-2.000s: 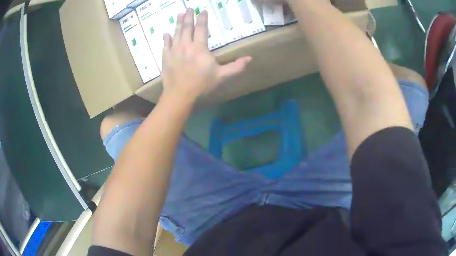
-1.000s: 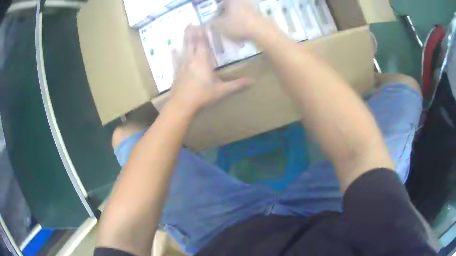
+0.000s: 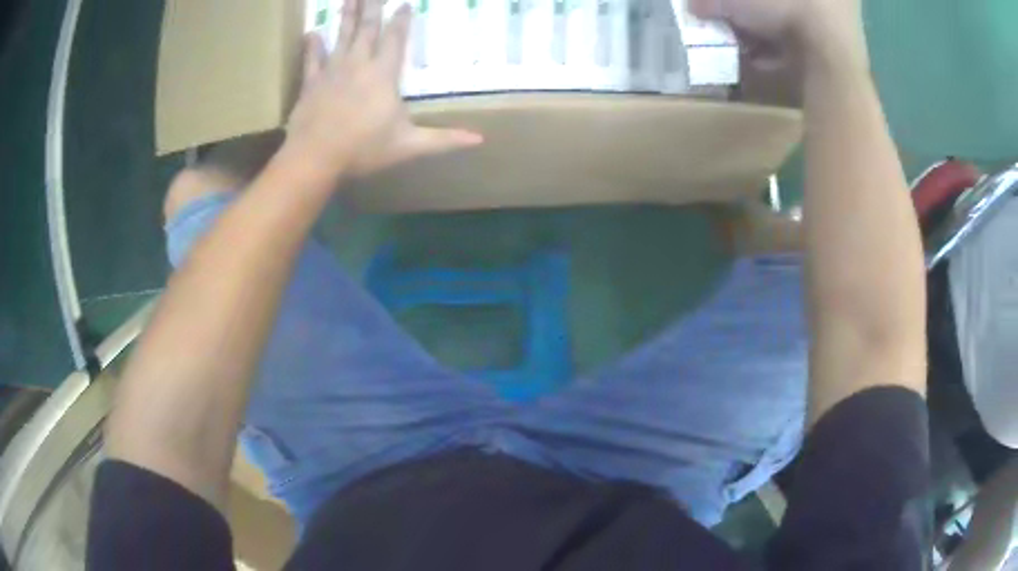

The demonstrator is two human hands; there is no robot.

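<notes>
An open brown shipping carton (image 3: pixel 580 156) stands at the top of the view, cut off by the upper edge. A row of white retail boxes (image 3: pixel 514 50) with green patches stands inside it. My left hand (image 3: pixel 355 106) lies flat against the boxes at the left end, fingers and thumb spread, holding nothing. My right hand (image 3: pixel 770 28) is curled at the right end of the row, partly cut off by the top edge. Its fingers are by a white box (image 3: pixel 711 61) there; blur hides whether they grip it.
A carton flap (image 3: pixel 223 78) folds out at the left. A blue stool (image 3: pixel 547 323) is on the green floor between my knees. A green surface with a pale metal edge (image 3: pixel 58 190) is at the left. A red and metal chair (image 3: pixel 943 190) and part of a person's arm (image 3: pixel 994 524) are at the right.
My right hand has moved from the middle of the row to its right end. My left hand stays on the left boxes. The view has shifted, and the carton sits higher in it.
</notes>
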